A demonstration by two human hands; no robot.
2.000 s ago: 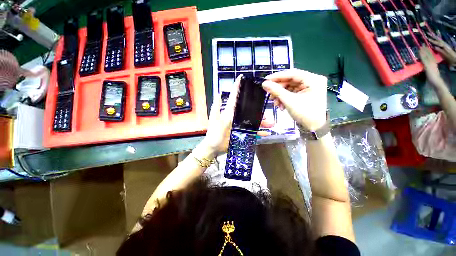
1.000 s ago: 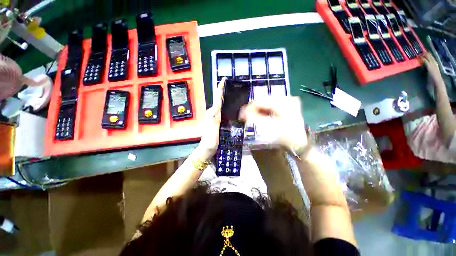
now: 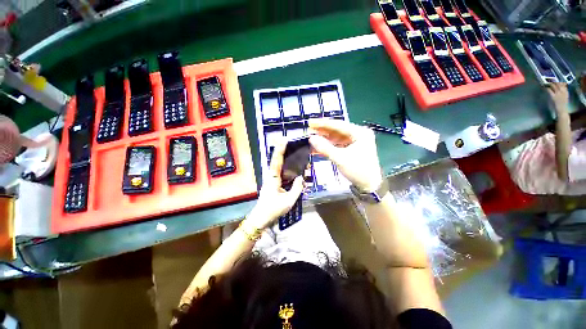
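An open black flip phone (image 3: 296, 160) is held over the near edge of the lens tray. My left hand (image 3: 275, 198) is closed around it, with the thumb across its middle; the keypad end shows below the hand. My right hand (image 3: 350, 151) has its fingertips at the top corner of the phone's dark screen; whether they pinch a film is too small to tell. The white lens tray (image 3: 257, 103) has pockets holding dark-framed panels; the hands hide part of it. The orange-red phone tray (image 3: 115, 157) at left holds several open and closed phones, with bare slots between.
Dark tweezers (image 3: 383, 128) and a white tag (image 3: 421, 135) lie right of the lens tray, near a white bottle (image 3: 474, 139). A second orange-red phone tray (image 3: 443, 96) is at upper right. Clear film (image 3: 437, 218) fills a carton below. Another person's hand (image 3: 558, 96) is at far right.
The whole view has shifted, so the bench sits lower in the picture. My right hand has moved from a blurred position over the phone to its top corner. My left thumb now lies across the phone.
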